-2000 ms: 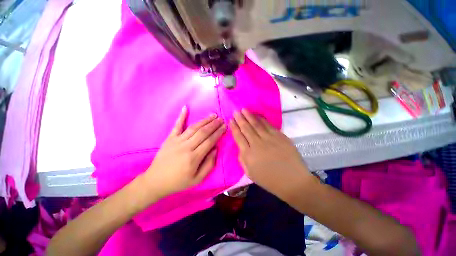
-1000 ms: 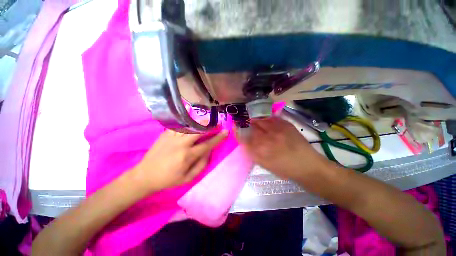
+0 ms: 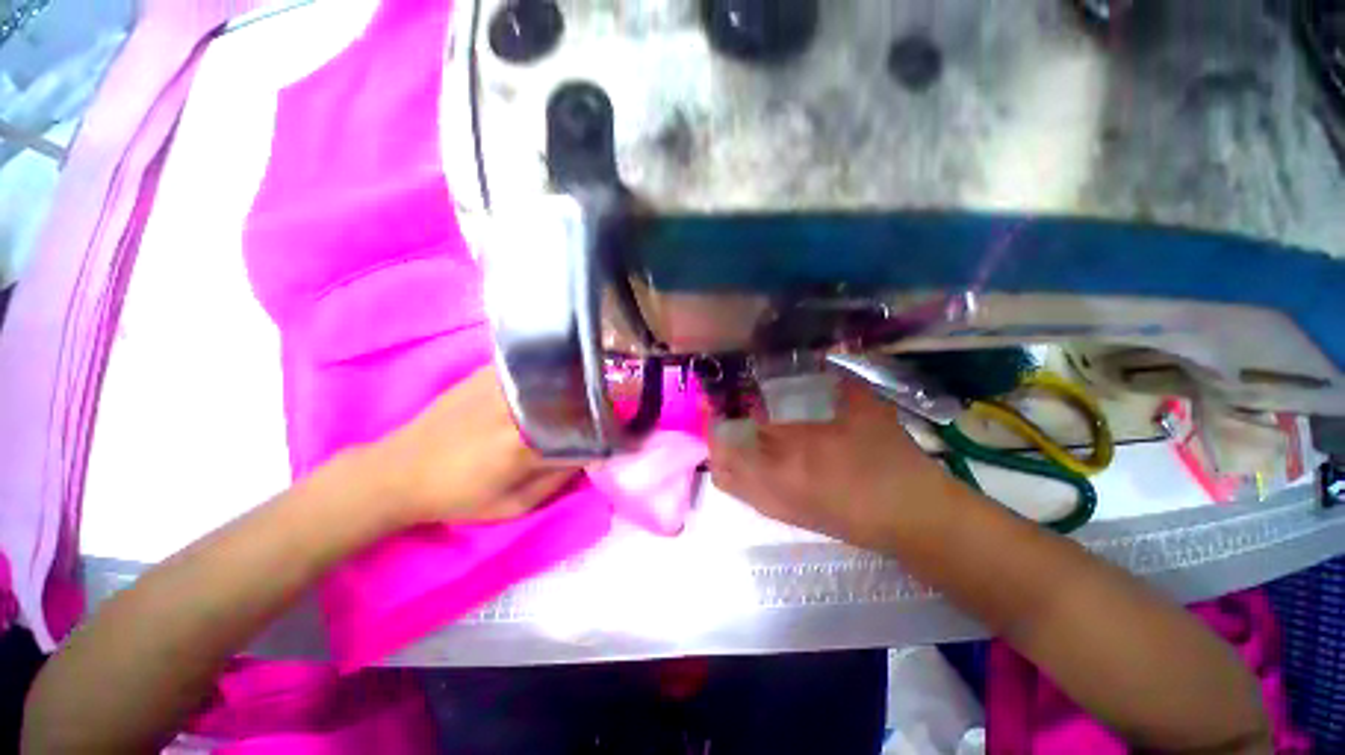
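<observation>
The magenta garment panel [image 3: 376,295] lies on the white table, running up left of the machine head and down over the front edge. A paler pink piece [image 3: 649,484] shows between my hands, just below the needle area. My left hand [image 3: 480,450] rests on the magenta cloth, its fingertips hidden behind the machine's metal guard. My right hand [image 3: 804,457] is right of the needle area, its fingers bent at the pink cloth and partly hidden by the machine. Whether either hand grips the cloth cannot be seen. The white and blue sewing machine [image 3: 915,162] covers the needle.
Scissors with green and yellow handles [image 3: 1055,494] lie right of my right hand. A red-and-white packet [image 3: 1202,443] lies farther right. Long pale pink strips [image 3: 89,295] hang at the table's left. Magenta pieces [image 3: 1232,649] and a blue basket [image 3: 1313,649] are below right.
The pale pink piece has moved up towards the needle area and shows smaller. The magenta panel's lower part lies flatter at the left. The machine head fills more of the view.
</observation>
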